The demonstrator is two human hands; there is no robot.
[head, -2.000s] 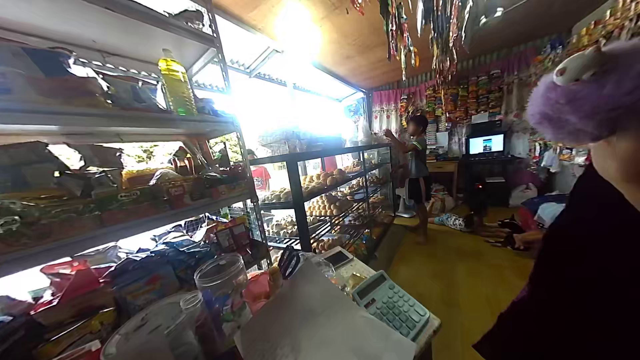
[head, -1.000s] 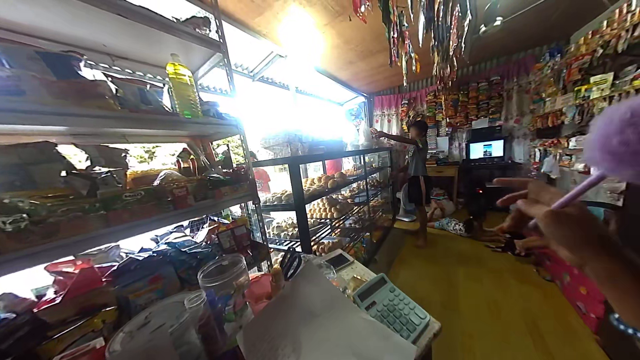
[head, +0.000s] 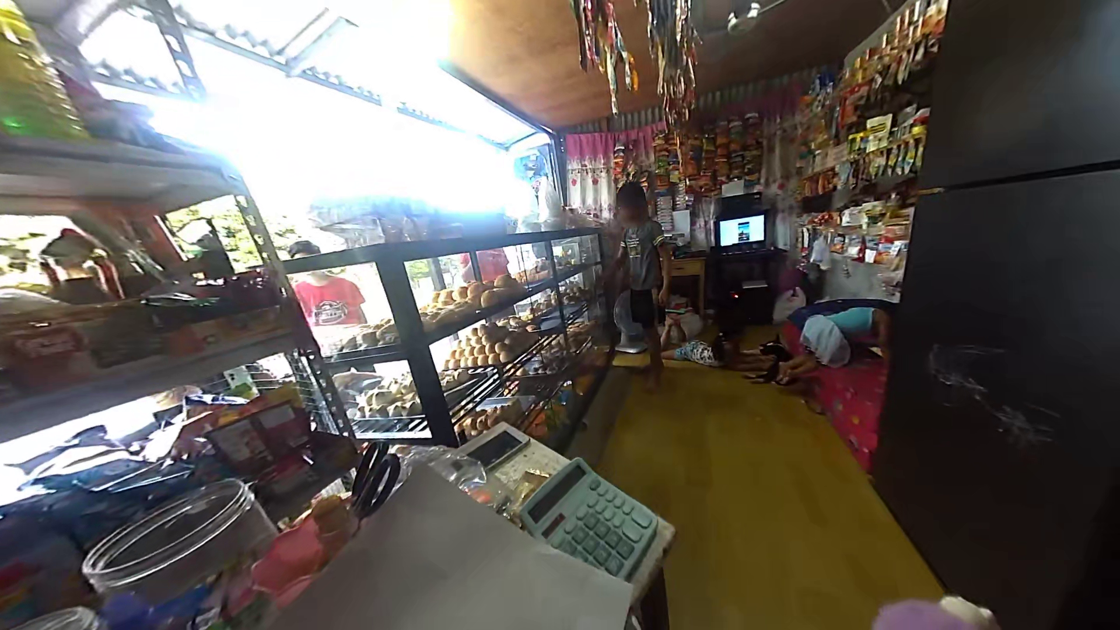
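Note:
Neither of my hands shows in the head view. At the bottom edge, right of the middle, the top of a fluffy purple pom-pom (head: 923,614) with a small pale part beside it is visible; what holds it is hidden below the frame. A pale green calculator (head: 595,521) lies tilted at the right end of the counter. Beside it, a large sheet of white paper (head: 446,560) covers the near part. Dark scissor handles (head: 376,477) stick up behind the paper, and a clear round plastic jar (head: 179,542) stands to the left.
A black-framed glass case (head: 411,341) with bread rolls runs along the left, past a shelf (head: 140,350) of packaged goods. A person in grey (head: 645,254) stands on the yellow floor (head: 744,490); other people are low down farther back. A dark refrigerator (head: 1006,350) stands at the right.
The hand holding the purple pom-pom pen, raised at the right a second ago, has left the view; the pom-pom is now at the bottom edge. The standing person has lowered the outstretched arm.

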